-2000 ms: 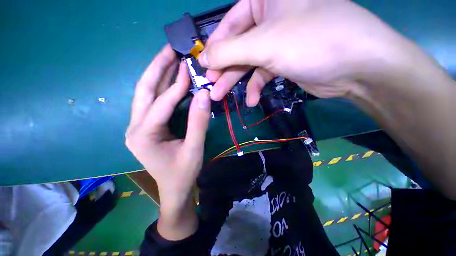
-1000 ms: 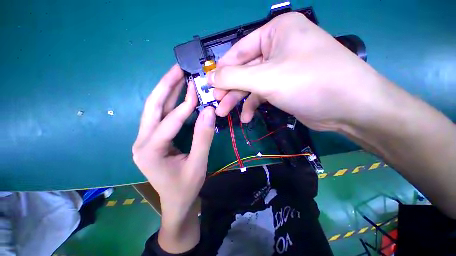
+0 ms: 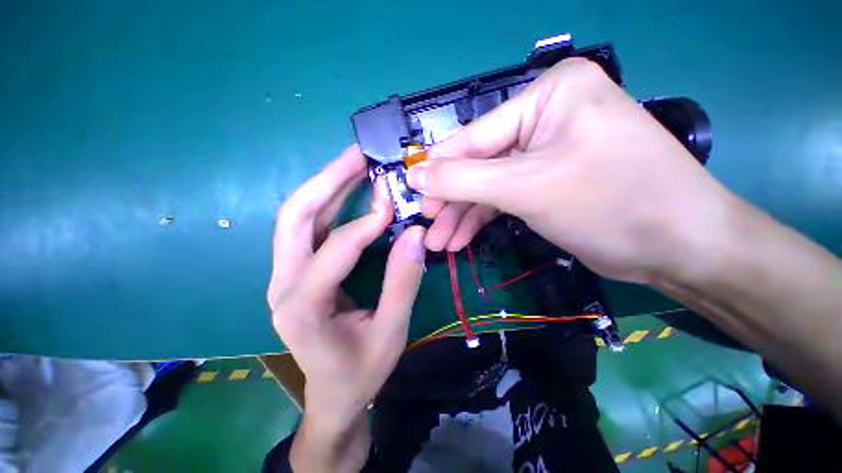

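Note:
The half-assembled black device (image 3: 383,131) lies on the green bench, its inside exposed. My left hand (image 3: 346,277) holds its left end, fingers at the corner and thumb below a small board (image 3: 400,196) with a white area. My right hand (image 3: 591,175) pinches the orange flex cable (image 3: 415,155) between thumb and index finger beside that board. The right hand hides the middle of the device. A black lens barrel (image 3: 688,127) shows at the right end. Red lead wires (image 3: 459,296) hang below, ending in a white plug (image 3: 473,343).
Two tiny pale parts lie on the green bench (image 3: 120,120) at left. Yellow and red wires (image 3: 517,319) run by the front edge to a small board (image 3: 605,323). A cardboard box edge (image 3: 284,377) shows below the bench. Light cloth (image 3: 69,406) is at lower left.
The device, hands and bench have shifted down and right in the picture; more of the device's top and lens barrel shows. Both hands keep nearly the same hold.

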